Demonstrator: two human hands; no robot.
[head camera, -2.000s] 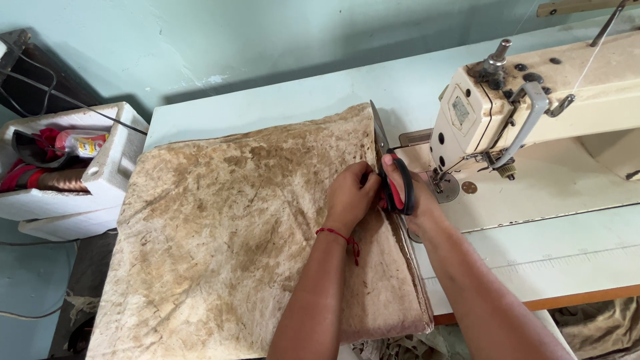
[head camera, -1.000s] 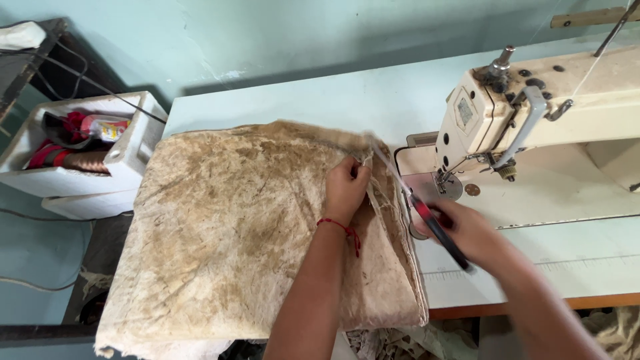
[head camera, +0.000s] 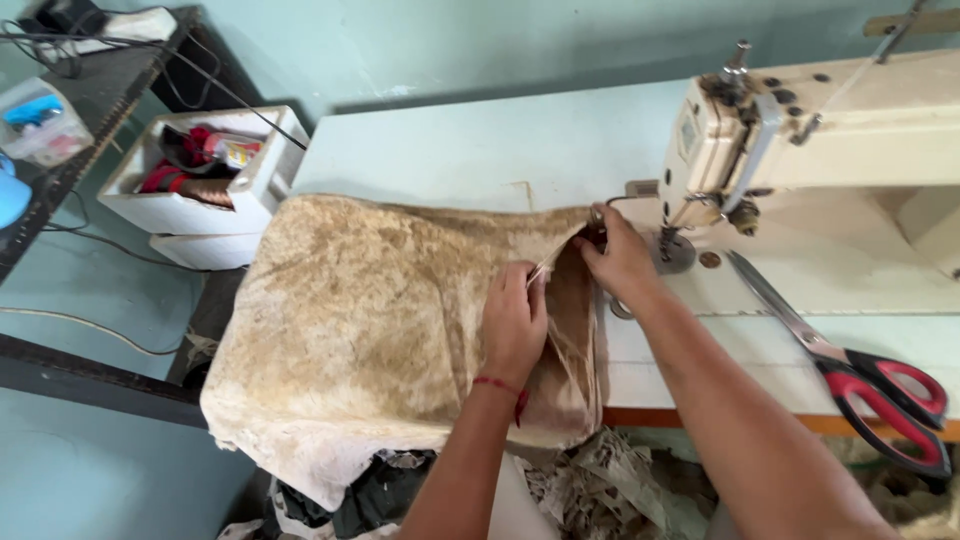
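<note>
A brown-stained, cream-coloured folded cloth (head camera: 360, 315) lies on the pale sewing table and hangs over its front edge. My left hand (head camera: 516, 319) pinches an edge of its upper layer near the right side. Farther back, at the cloth's right rear corner, my right hand (head camera: 616, 251) grips the cloth edge between thumb and fingers. Between the hands the layers gape, showing a darker inside. Scissors (head camera: 825, 352) with black and red handles lie on the table right of my right forearm, blades together.
An industrial sewing machine (head camera: 720, 150) stands close to the right of my right hand. At left are a white foam box (head camera: 262, 180) with thread and other items, and a dark shelf (head camera: 97, 90) with cables and a plastic tub (head camera: 56, 142). Fabric scraps (head camera: 600, 480) lie below the table edge.
The scissors, in my right hand in both earlier frames, now lie on the table at right. My right hand has taken hold of the cloth's corner. The view has shifted left.
</note>
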